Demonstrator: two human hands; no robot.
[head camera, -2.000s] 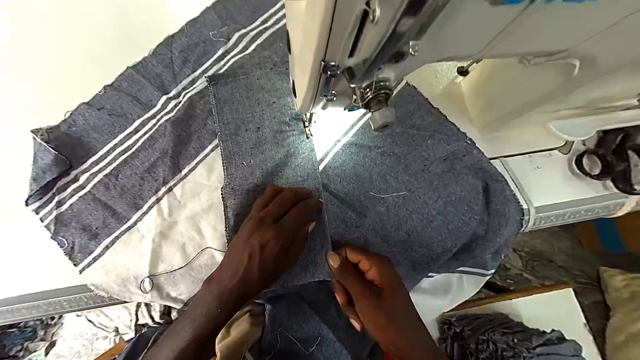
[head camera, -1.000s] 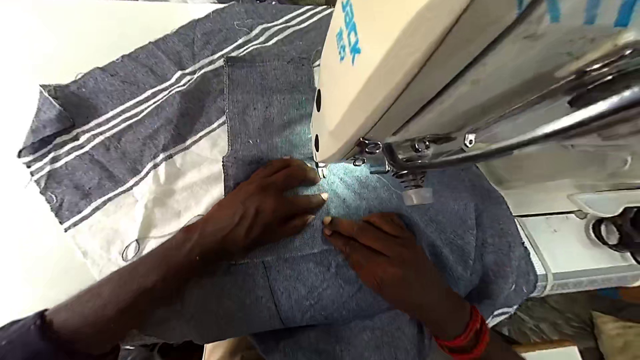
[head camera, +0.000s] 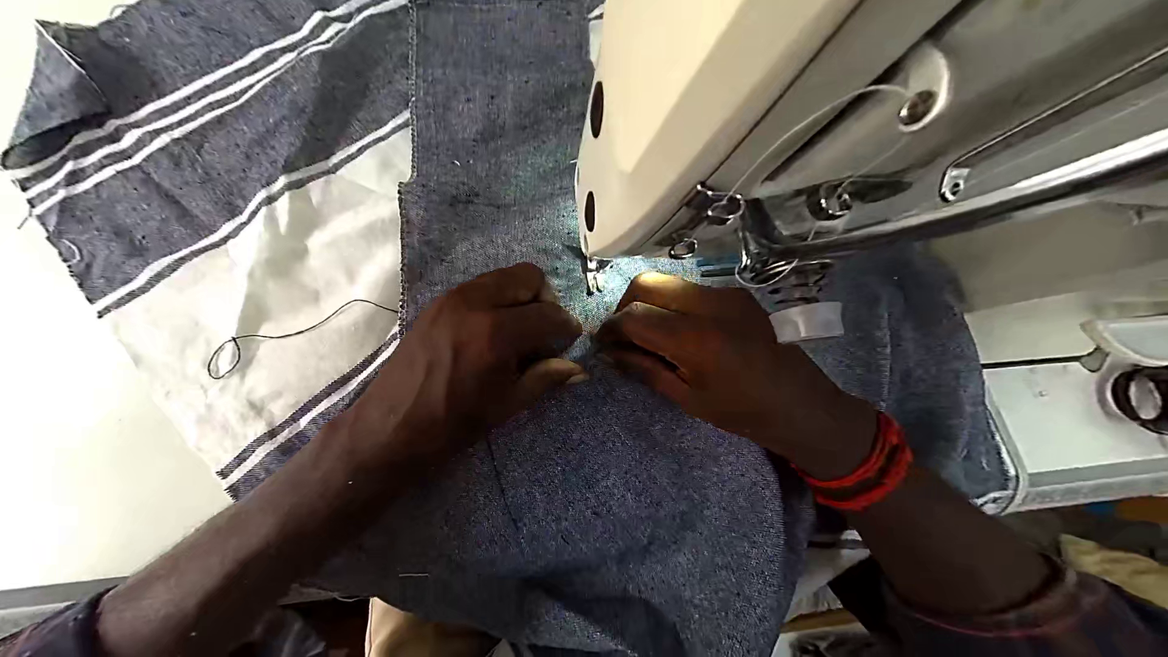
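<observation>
Blue-grey woven fabric with white stripes and a cream panel lies under a sewing machine head. The lit presser foot rests at the fabric, just beyond my fingers. Left of the foot and a little nearer, my left hand pinches the cloth between thumb and curled fingers. My right hand, with a red wristband, grips the cloth just right of it, its fingertips almost touching the left ones. The pinched cloth is mostly hidden by the fingers.
A looped dark thread lies on the cream panel. The white table shows at the left. At the right are the machine bed and a dark round part. Thread guides hang beneath the machine arm.
Two seconds ago my right hand held the cloth lower, farther from the foot; it has moved up beside the foot. Both hands have gone from flatter fingers to a pinch. The view has shifted closer.
</observation>
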